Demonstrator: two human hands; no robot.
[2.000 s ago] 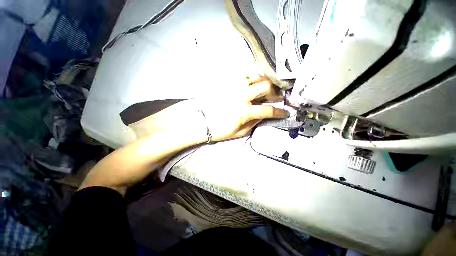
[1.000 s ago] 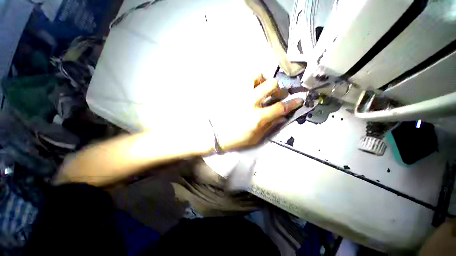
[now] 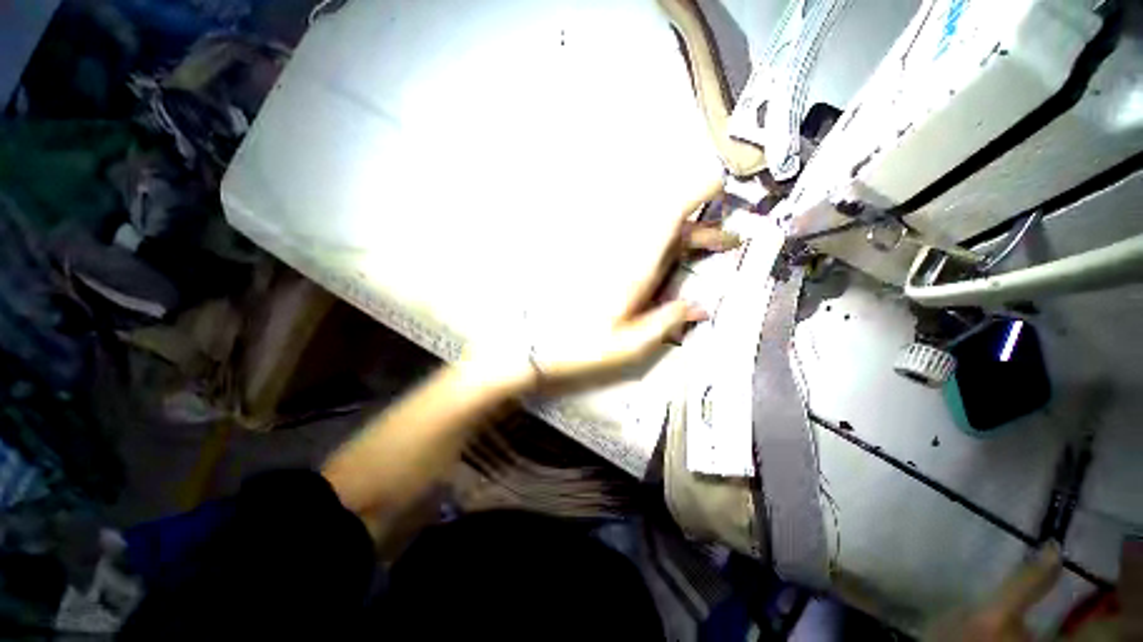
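A curved upper piece (image 3: 723, 420) with a pale panel and beige part lies at the needle area and hangs over the table's front edge. A grey textile strip (image 3: 786, 439) runs along its right side. My left hand (image 3: 639, 307) is at the piece's left side, fingers and thumb on its pale part, fingertips close beside the presser foot (image 3: 792, 245). The needle point itself is hidden. My right hand (image 3: 1009, 608) is blurred and cut off at the bottom right, a fingertip near a slim black tool (image 3: 1068, 489); its grip is unclear.
The white machine head (image 3: 953, 138) fills the upper right. A ridged knob (image 3: 925, 364) and a teal-cased phone (image 3: 1003, 376) lie right of the needle. Beige and white strips (image 3: 708, 75) lie behind it. Layered cut pieces (image 3: 539, 470) sit below the table edge. Something red is at bottom right.
The upper piece now extends from the needle over the front edge, with its grey strip in view. My left hand has shifted slightly right and its fingers have spread. More of my right hand shows.
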